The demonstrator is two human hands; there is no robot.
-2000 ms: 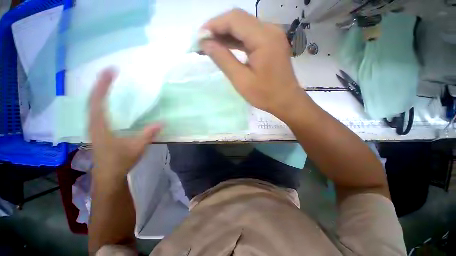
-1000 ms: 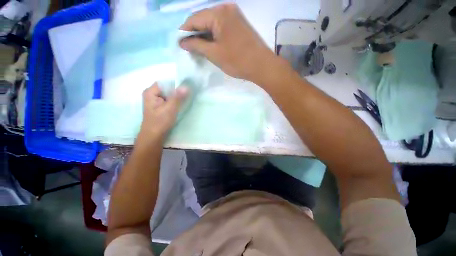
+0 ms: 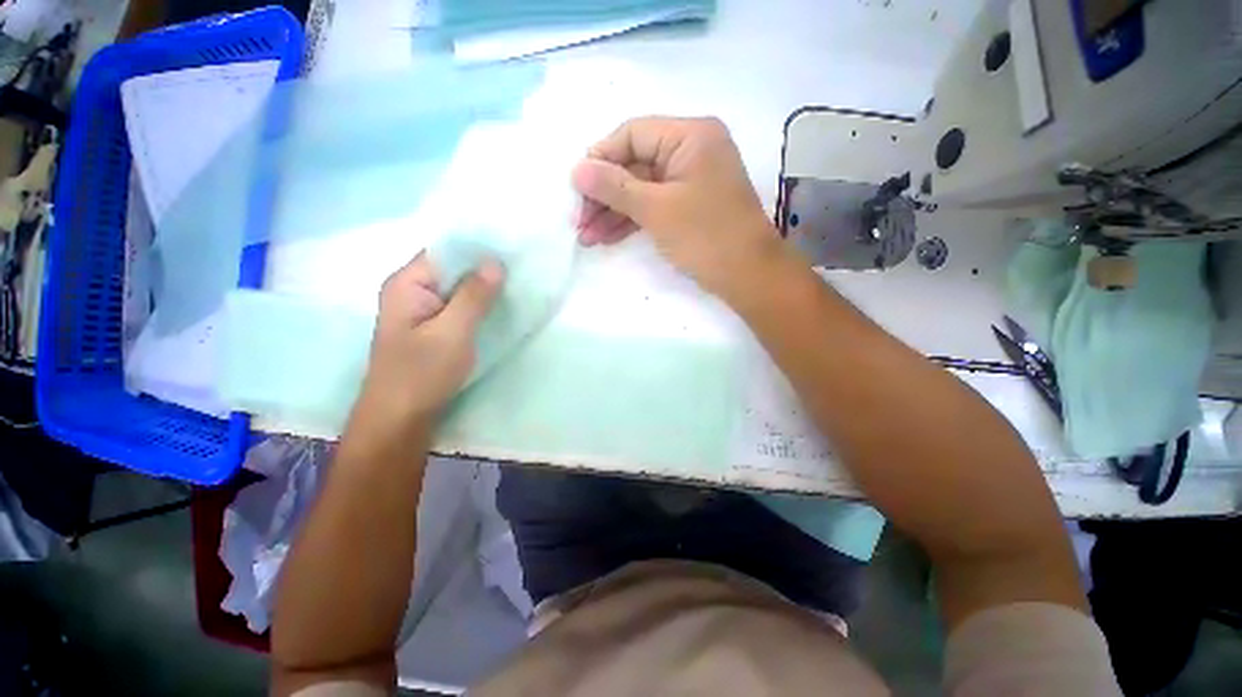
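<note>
A small pale green and white fabric piece (image 3: 511, 204) is held up over the table between my hands. My left hand (image 3: 433, 327) grips its lower left part between thumb and fingers. My right hand (image 3: 667, 191) has its fingers pinched at the piece's right edge; whether anything else is in them is hidden. A pale green strip (image 3: 627, 395) lies flat along the front table edge, passing under my left hand. Another green piece (image 3: 354, 157) lies behind it at the left.
A blue slotted basket (image 3: 234, 259) with white and green pieces stands left. The sewing machine (image 3: 1090, 123) is at right, with dark-handled scissors (image 3: 1038, 368) beside a draped green stack (image 3: 1137, 354). More green pieces (image 3: 572, 21) lie at the back. A red bin (image 3: 211, 572) is below.
My left hand has closed on the fabric since the earliest frame. My right hand has moved right and down relative to the fabric. The view has shifted, showing more of the machine.
</note>
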